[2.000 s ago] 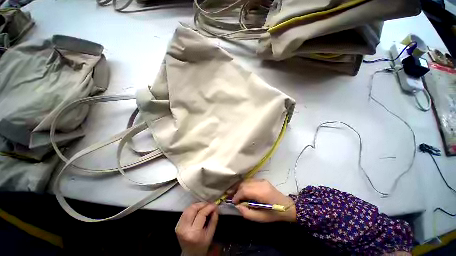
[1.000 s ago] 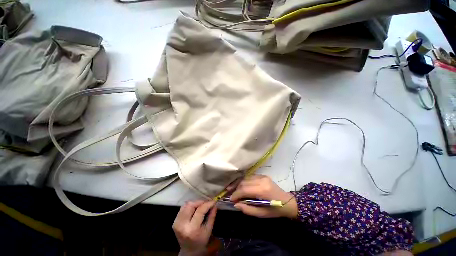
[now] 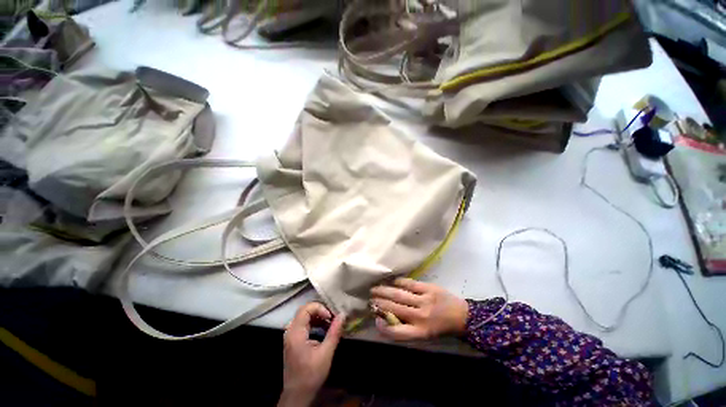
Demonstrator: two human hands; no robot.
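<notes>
A beige fabric bag (image 3: 358,191) lies creased in front of me, with a yellow line (image 3: 443,245) along its right edge. Beige straps (image 3: 171,238) loop out to its left. My left hand (image 3: 309,343) pinches the bag's near corner between thumb and finger at the table edge. My right hand (image 3: 418,310) lies on the bag's near edge, just right of my left. It holds the pen-like tool, whose yellow end (image 3: 388,317) shows between the fingers; its tip is hidden.
Beige bags lie at the left (image 3: 103,151) and far right (image 3: 533,63). A thin cord (image 3: 567,262) curls across the white table (image 3: 525,191) to a socket block (image 3: 641,159). A small black clip (image 3: 675,263) and a red-edged board (image 3: 704,199) lie at the right.
My right hand has turned palm down over the bag edge, and the tool's long handle no longer shows. My left hand still pinches the corner. The view has shifted slightly.
</notes>
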